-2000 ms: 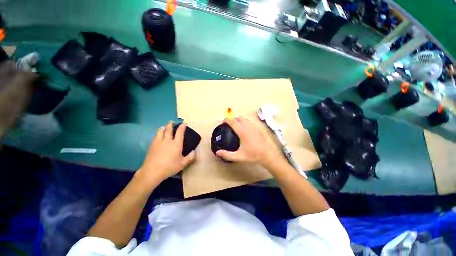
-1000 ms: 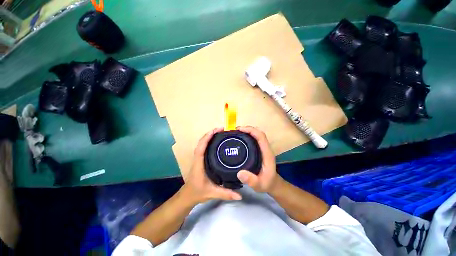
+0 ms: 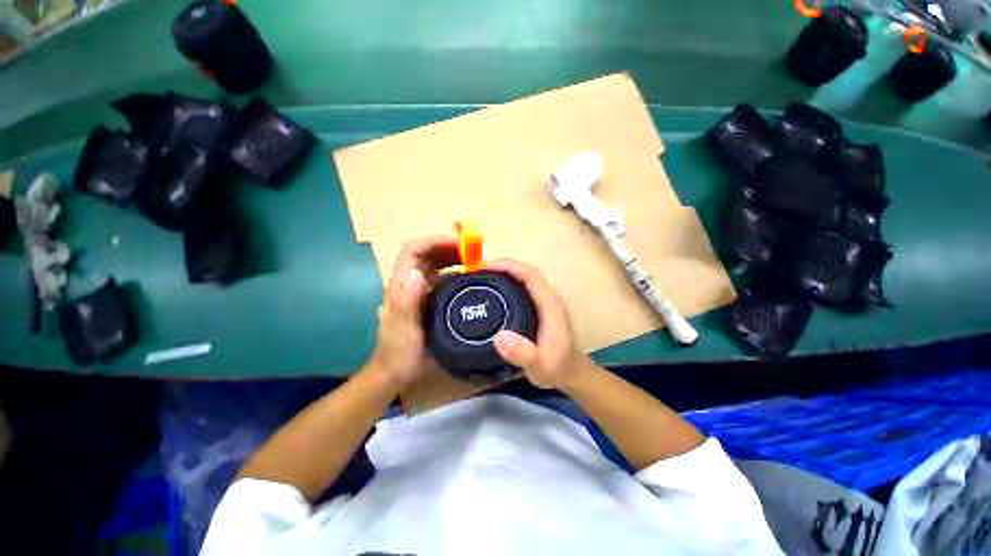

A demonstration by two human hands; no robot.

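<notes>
A black portable speaker [image 3: 462,350] is held between my two hands above the near edge of the cardboard pad [image 3: 435,185]. Its round end face with a pale ring and small light logo faces up at me. An orange strap loop [image 3: 471,247] stands out from its far side. My left hand [image 3: 408,315] wraps its left side. My right hand [image 3: 547,326] grips its right side, with the thumb on the end face rim. The mallet [image 3: 625,255], with a white-wrapped head, lies on the right part of the pad. The underside of the speaker is hidden.
Black shell pieces lie in a left heap [image 3: 179,163] and a right heap [image 3: 810,217]. Waiting speakers stand at far left [image 3: 223,49] and far right [image 3: 828,49]. At the left edge are another cloth-wrapped mallet [image 3: 46,244] and a single shell [image 3: 98,323]. Blue crates [image 3: 858,424] are near right.
Two seconds ago my left hand was on a separate black piece; now both hands hold one speaker. Since the last frame, the speaker sits slightly further left in view and my left fingers reach near the strap.
</notes>
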